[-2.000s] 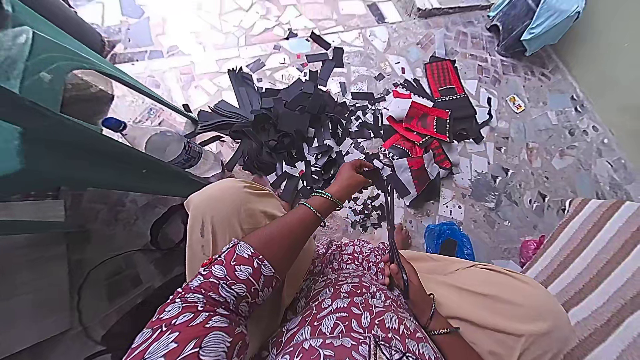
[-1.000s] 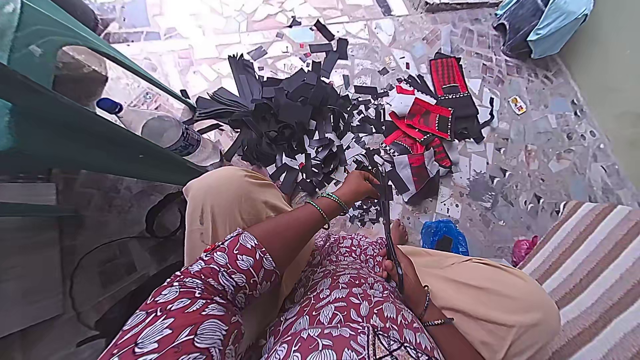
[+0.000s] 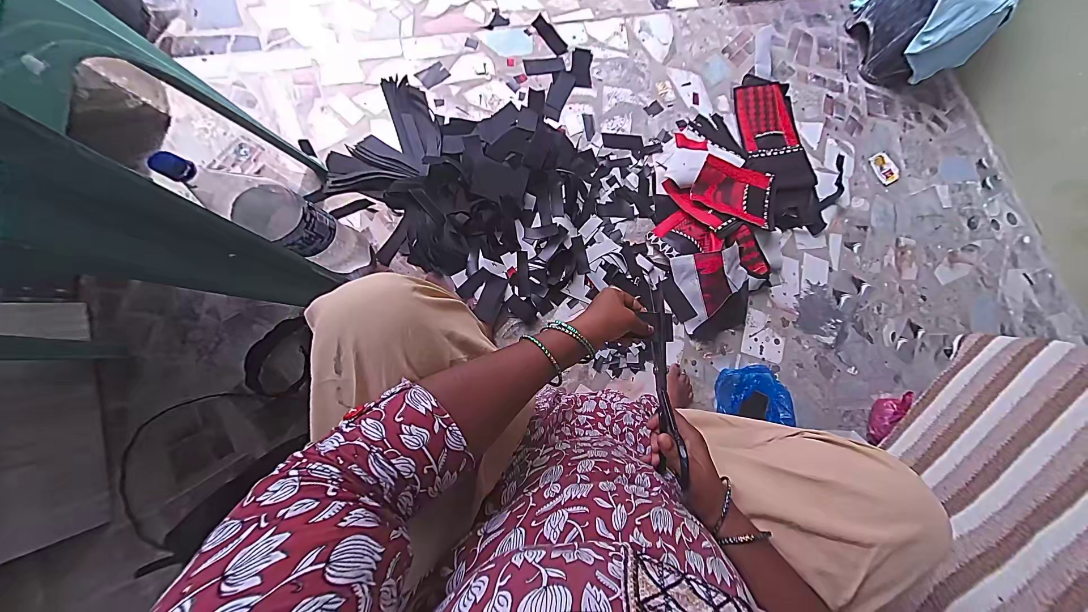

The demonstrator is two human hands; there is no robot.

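Note:
My right hand [image 3: 688,455] is closed around the handles of long dark scissors [image 3: 660,365], their blades pointing away from me. My left hand [image 3: 614,319] pinches a small black strip [image 3: 650,320] right by the blades. Whether the blades are apart is too blurred to tell. Beyond the hands lies a heap of black strips [image 3: 501,170] on the floor, with small black and white scraps [image 3: 552,255] at its near side. To the heap's right are red, black and white fabric pieces [image 3: 731,191] with beaded-looking edges.
A clear plastic bottle [image 3: 272,212] with a blue cap lies at the left by green chair-like plastic furniture [image 3: 153,229]. A blue plastic bag [image 3: 755,395], a pink bag [image 3: 889,416] and a striped cloth [image 3: 994,450] are at the right. A dark cable [image 3: 127,476] lies at the lower left.
Both hands stay in nearly the same place, at the scissors and in front of the heap. Nothing has plainly been let go.

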